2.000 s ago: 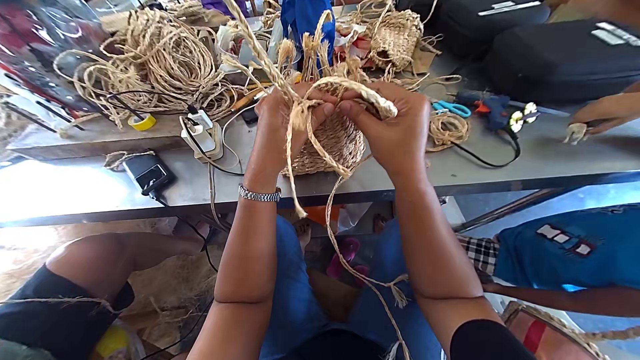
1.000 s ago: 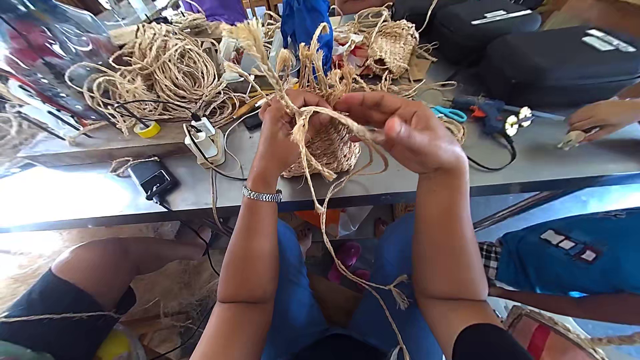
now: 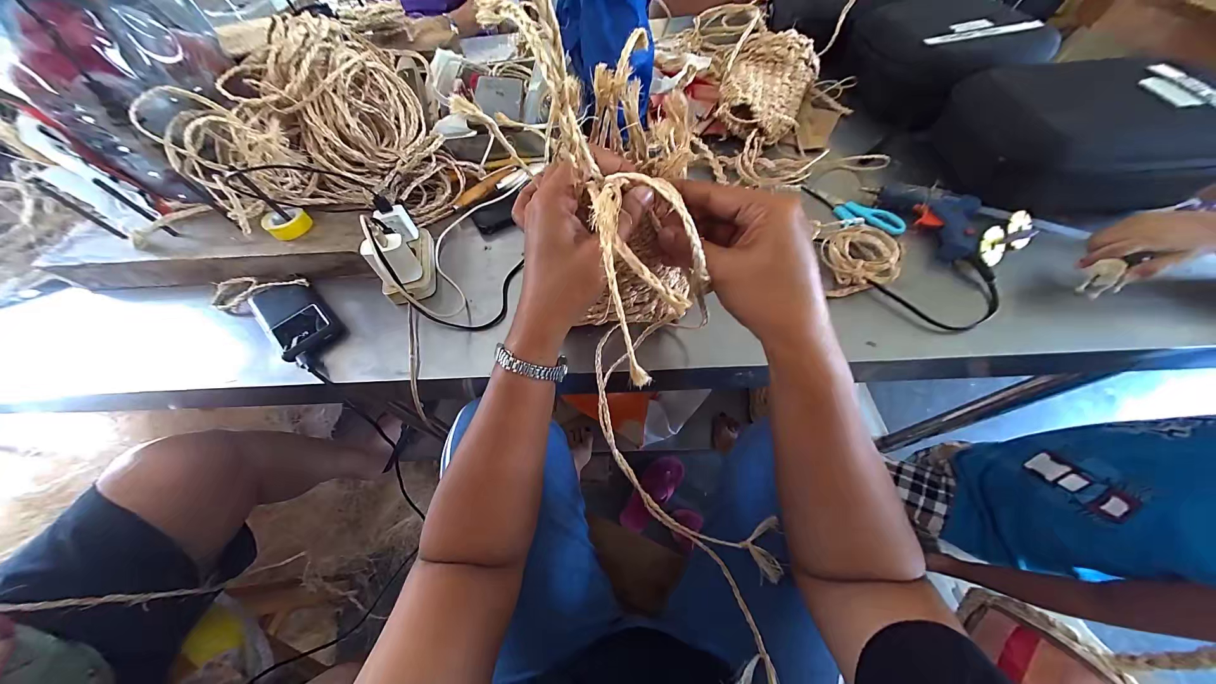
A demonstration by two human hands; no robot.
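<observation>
Both hands are at the top of a woven natural-fibre basket (image 3: 638,302) that stands near the table's front edge. My left hand (image 3: 562,242), with a metal watch band at its wrist, grips the twisted fibre rope (image 3: 560,85) at its knot. My right hand (image 3: 750,247) has its fingers bent at a looped part of the rope; whether they pinch it is hidden. A frayed rope end (image 3: 635,356) hangs in front of the basket. Long thin strands (image 3: 655,508) drop over the table edge between my legs.
A heap of fibre rope (image 3: 323,114), yellow tape (image 3: 287,225) and a power strip (image 3: 397,256) lie left. Right are blue-handled scissors (image 3: 872,217), a rope coil (image 3: 860,255), a glue gun (image 3: 940,218) and black cases (image 3: 1073,133). Another person's hand (image 3: 1154,242) is at far right.
My right hand, spread apart from the knot one second ago, has come back beside it with its fingers bent. The rope now forms a larger loop in front of the basket.
</observation>
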